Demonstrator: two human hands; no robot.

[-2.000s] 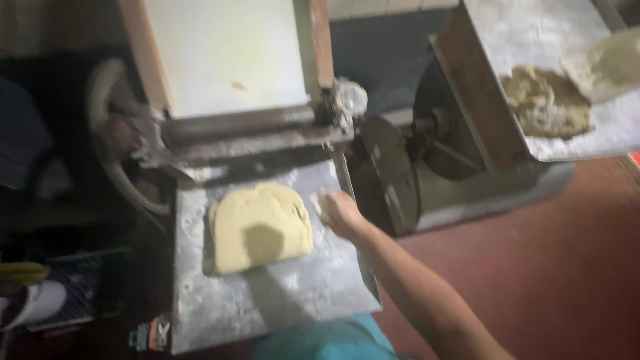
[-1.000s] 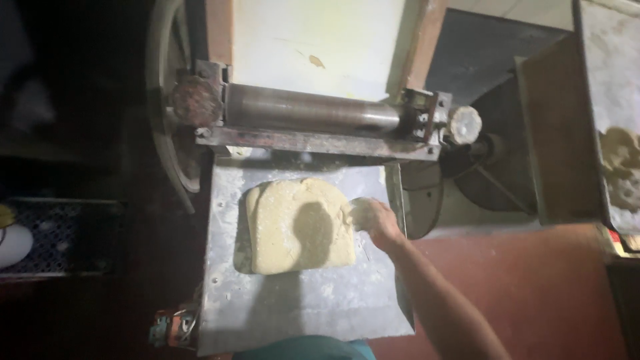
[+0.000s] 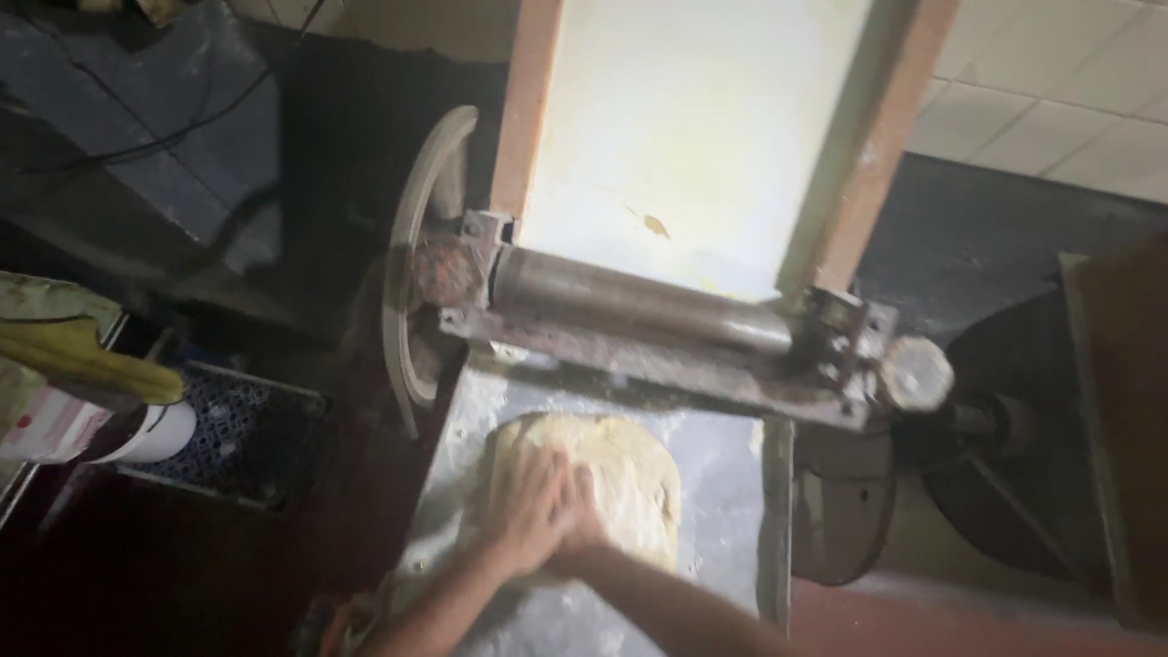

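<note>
A thick slab of pale dough lies on the floured metal tray below the rollers. My left hand rests on the left part of the dough, fingers pointing toward the machine. Close against it, my right hand also lies on the dough. Neither hand appears to grip anything; the palms and part of the dough's near edge are hidden. Just beyond the dough runs the steel roller of a dough sheeter, with a pale sloping board above it.
A large wheel stands at the roller's left end, and a round knob sits at its right. On the left are a blue plastic crate, a white container and a yellow glove or cloth. Dark machine parts stand at the right.
My left hand has come into view and onto the dough. My right hand has moved from the dough's right side onto its top. The view has shifted.
</note>
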